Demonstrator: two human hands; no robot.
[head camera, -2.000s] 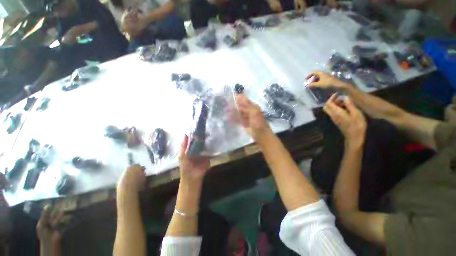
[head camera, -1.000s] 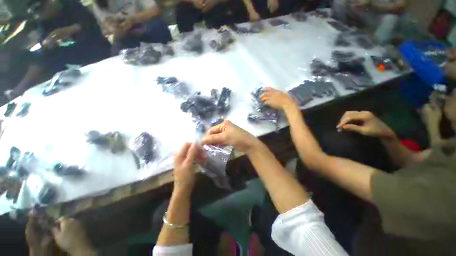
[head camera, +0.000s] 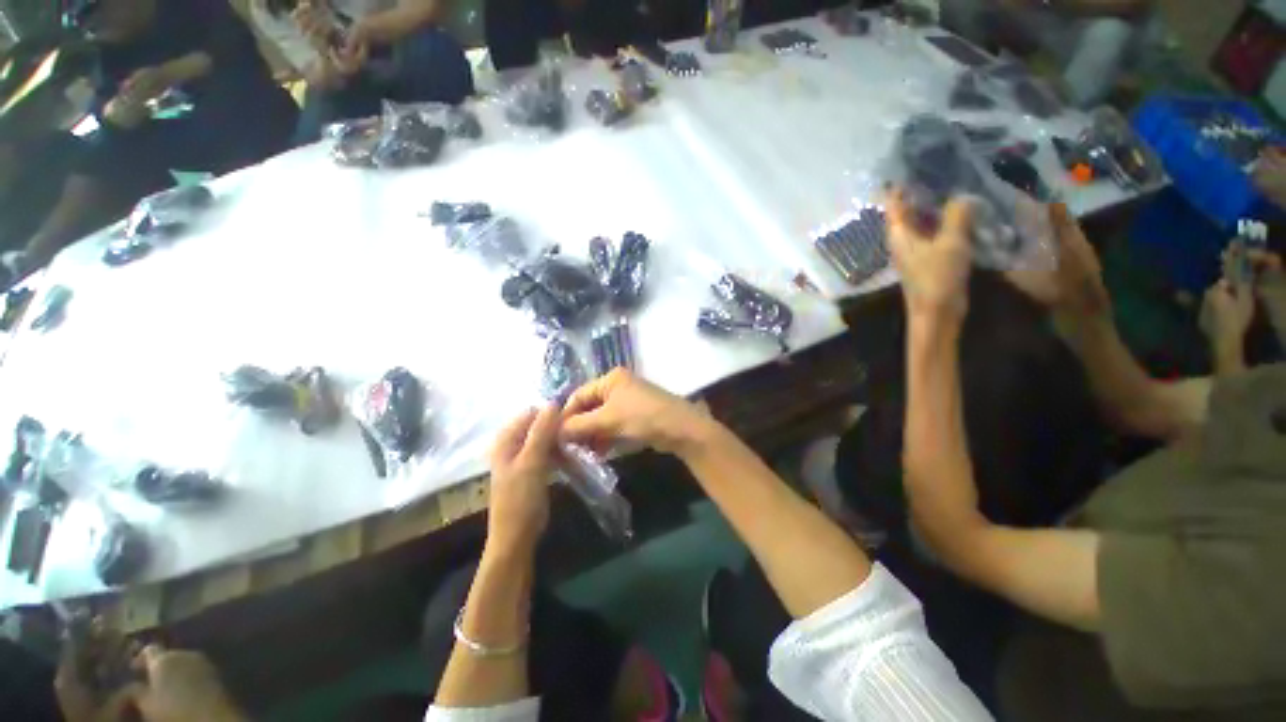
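Observation:
A thin clear plastic bag (head camera: 598, 494) hangs from my fingers at the table's front edge, its lower end over my lap. My left hand (head camera: 525, 459) pinches the bag's top edge. My right hand (head camera: 628, 412) pinches the same edge, fingertips close to the left ones. Just beyond my hands lie a small shiny packed pouch (head camera: 560, 370) and a short row of slim black sticks (head camera: 614, 347). A cluster of dark bagged parts (head camera: 553, 286) lies behind them. Whether the held bag contains anything is unclear.
White sheeting (head camera: 339, 261) covers the table, above a rough wooden edge (head camera: 339, 547). Bagged dark parts (head camera: 395, 409) lie left; another cluster (head camera: 748, 310) lies right. The right neighbour's hands (head camera: 934, 261) hold a filled bag (head camera: 952, 176) near black sticks (head camera: 850, 246). A blue bin (head camera: 1199, 148) stands far right.
My hands came together from apart, and now pinch a bag at the table edge. The right neighbour's hand left the nearby cluster and now lifts a filled bag.

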